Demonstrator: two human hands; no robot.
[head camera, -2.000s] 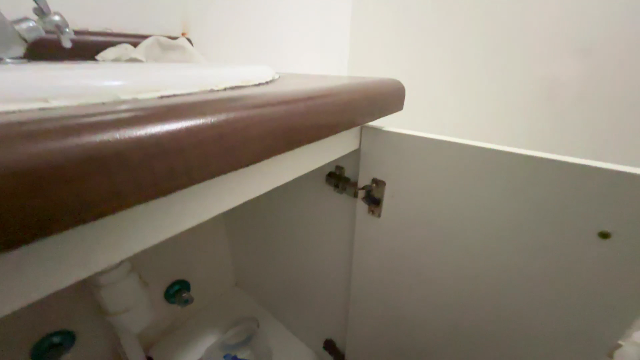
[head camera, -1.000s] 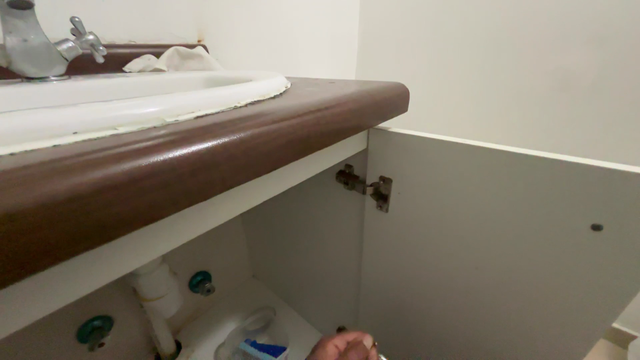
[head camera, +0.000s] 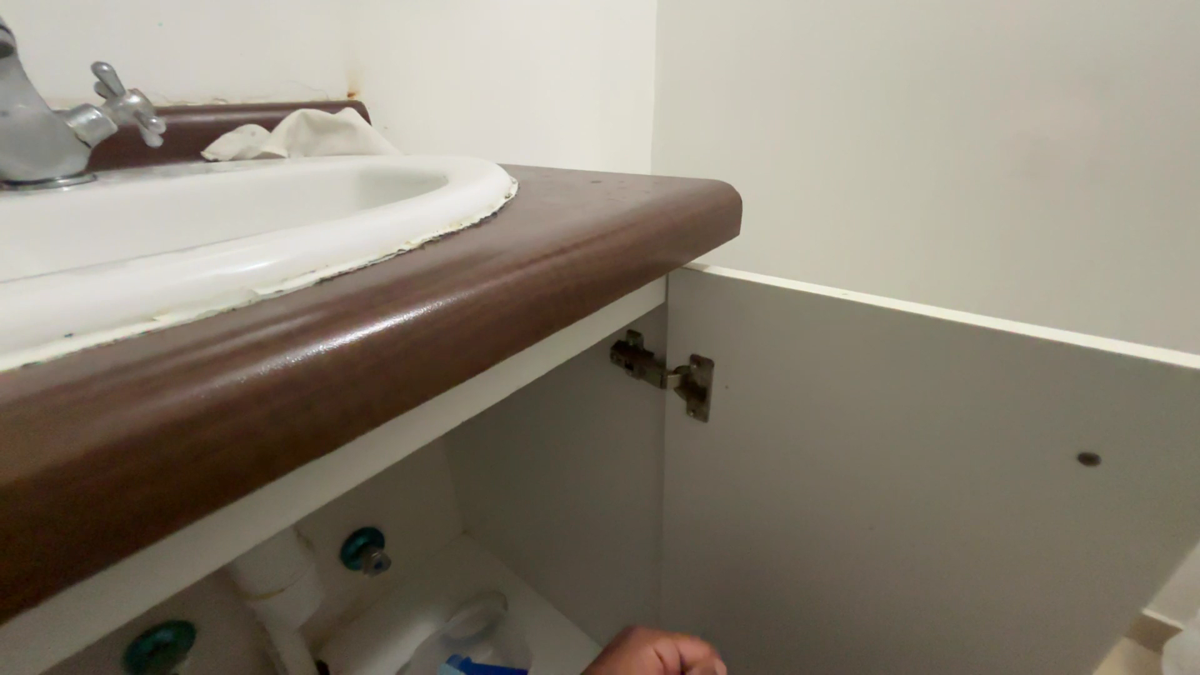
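Note:
One hand shows at the bottom edge, right of centre, which I take for my right hand (head camera: 656, 653). Its fingers are curled, and the frame cuts off most of it, so whether it holds anything is hidden. It is in front of the open white cabinet door (head camera: 881, 487), near the cabinet's side panel (head camera: 562, 478). A metal concealed hinge (head camera: 689, 382) joins door and panel above the hand. Left of the hand, on the cabinet floor, lies a clear plastic container or bag (head camera: 478, 623) with a blue item (head camera: 483, 667). My left hand is out of view.
A brown countertop (head camera: 600, 211) with a rounded edge overhangs the cabinet. It carries a white washbasin (head camera: 469, 183), a chrome tap (head camera: 37, 141) and a crumpled pale cloth (head camera: 323, 133). Inside the cabinet are a white drain pipe (head camera: 281, 581) and two wall valves with green flanges (head camera: 364, 547).
A hand, absent two seconds ago, came into view at the bottom edge by one second ago and remains there. The view has shifted, showing more of the basin and tap.

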